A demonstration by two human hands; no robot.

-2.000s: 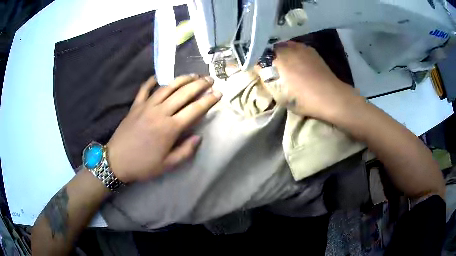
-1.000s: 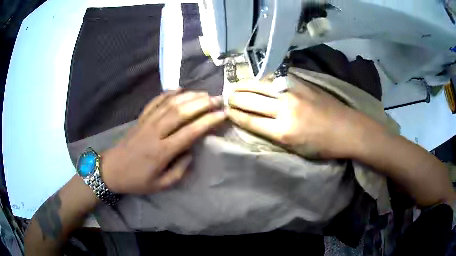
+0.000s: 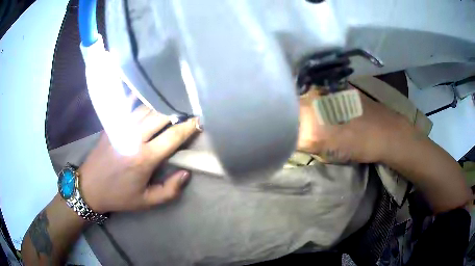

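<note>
The grey-taupe body panel (image 3: 250,223) spreads below both hands, with folds near the middle. The dark brown panel (image 3: 73,98) shows at the left. A beige cloth edge (image 3: 200,160) runs from my left hand to behind the machine head. My left hand (image 3: 125,166) lies flat on the cloth, thumb apart from the fingers, fingertips by the machine head. My right hand (image 3: 344,127) is on the cloth right of the head; its fingertips are hidden behind the head and the tension knob (image 3: 338,106). The presser foot and needle are hidden.
The grey-white sewing machine head (image 3: 245,93) fills the upper middle, very near the camera. A bright lamp (image 3: 107,93) with a blue end is left of it. The white table (image 3: 26,72) shows at the left. Beige cloth (image 3: 393,182) hangs at the right.
The view has moved closer to the machine, whose head now covers the sewing spot. My left hand lies slightly lower and further left in view. My right fingertips have become hidden.
</note>
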